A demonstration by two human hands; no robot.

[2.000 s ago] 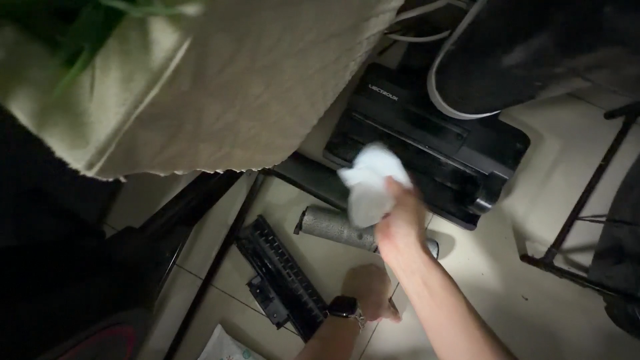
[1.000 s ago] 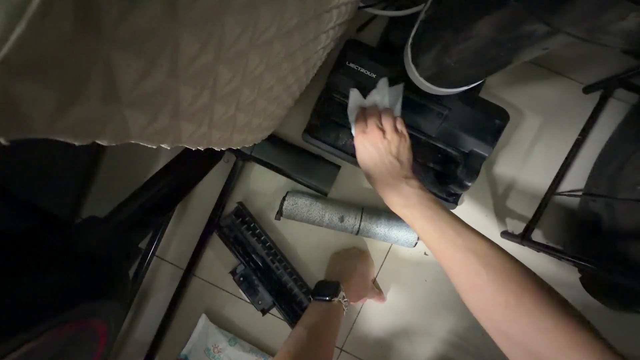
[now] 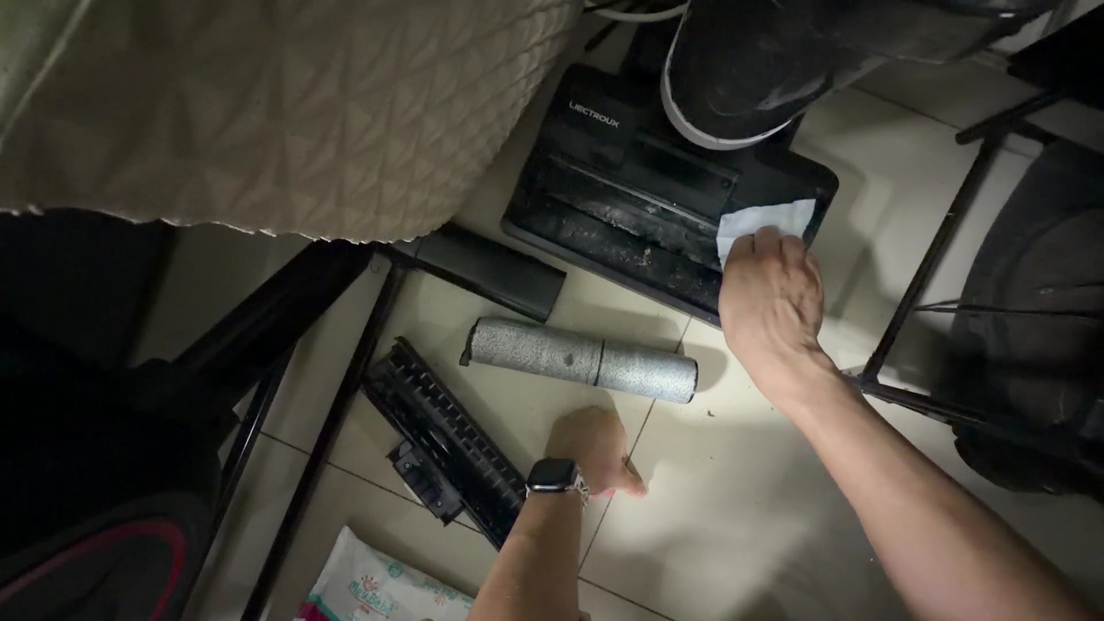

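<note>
My right hand (image 3: 774, 297) presses a white wipe (image 3: 764, 226) onto the right end of a black Liectroux floor-cleaner head (image 3: 595, 147), whose long roller cavity shows pale dirt and debris. My left hand (image 3: 593, 444), with a watch at the wrist, is down by the tiled floor; its fingers are mostly hidden, with the thumb pointing out to the right, and whether it holds anything does not show. Just above it lies a grey fabric roller brush (image 3: 539, 352) with a dark band. Left of that hand rests a black slotted plastic cover (image 3: 448, 431).
A quilted beige cloth (image 3: 285, 112) hangs at upper left. A black tube piece (image 3: 492, 269) lies beside the cleaner head. A wipes packet (image 3: 388, 586) is at the bottom. Black metal legs (image 3: 927, 267) stand at right, with thin black frame bars (image 3: 332, 431) at left.
My right hand has moved with the wipe from the middle of the cleaner head to its right end. The left hand stays low by the floor.
</note>
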